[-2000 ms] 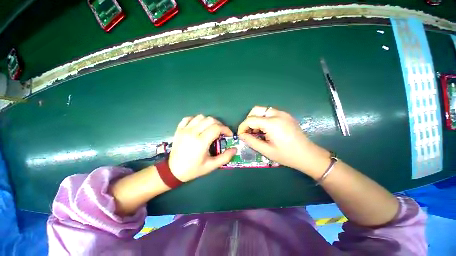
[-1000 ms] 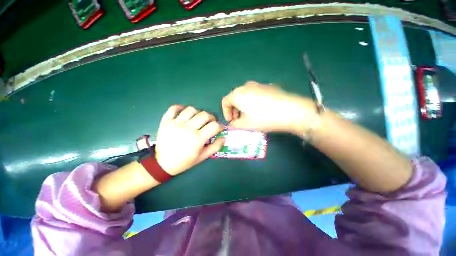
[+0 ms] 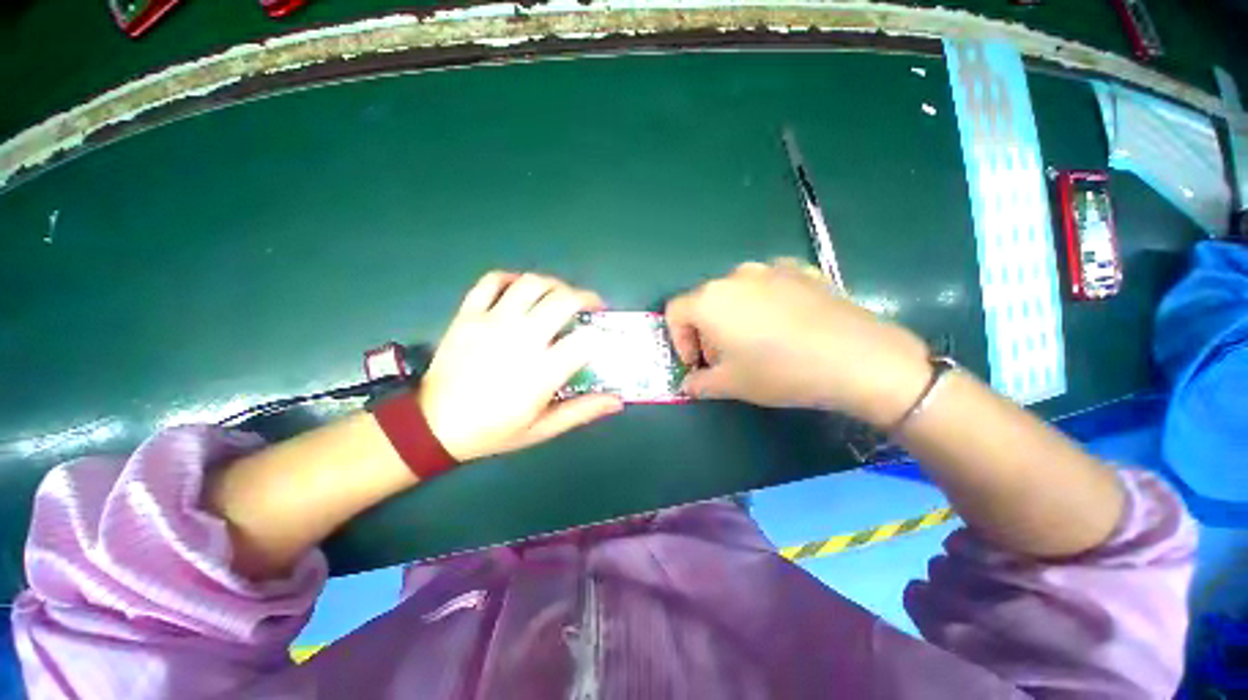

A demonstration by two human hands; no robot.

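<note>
A red-rimmed phone unit lies flat on the dark green mat, its inside pale white-silver with a little green at both ends. My left hand holds its left end, thumb along the near edge and fingers over the far edge. My right hand grips its right end, fingers and thumb curled at the edge. Both ends are partly hidden under my fingers. Whether a small part is pinched in either hand cannot be seen.
Tweezers lie beyond my right hand. A pale blue strip is further right, then another red-rimmed unit. The cord's red-and-white block is left of my left wrist. A worn raised edge borders the belt. A blue sleeve shows at far right.
My right hand has moved from the unit's far edge to its right end and now grips it. My left hand stays on the left end. The view has shifted right.
</note>
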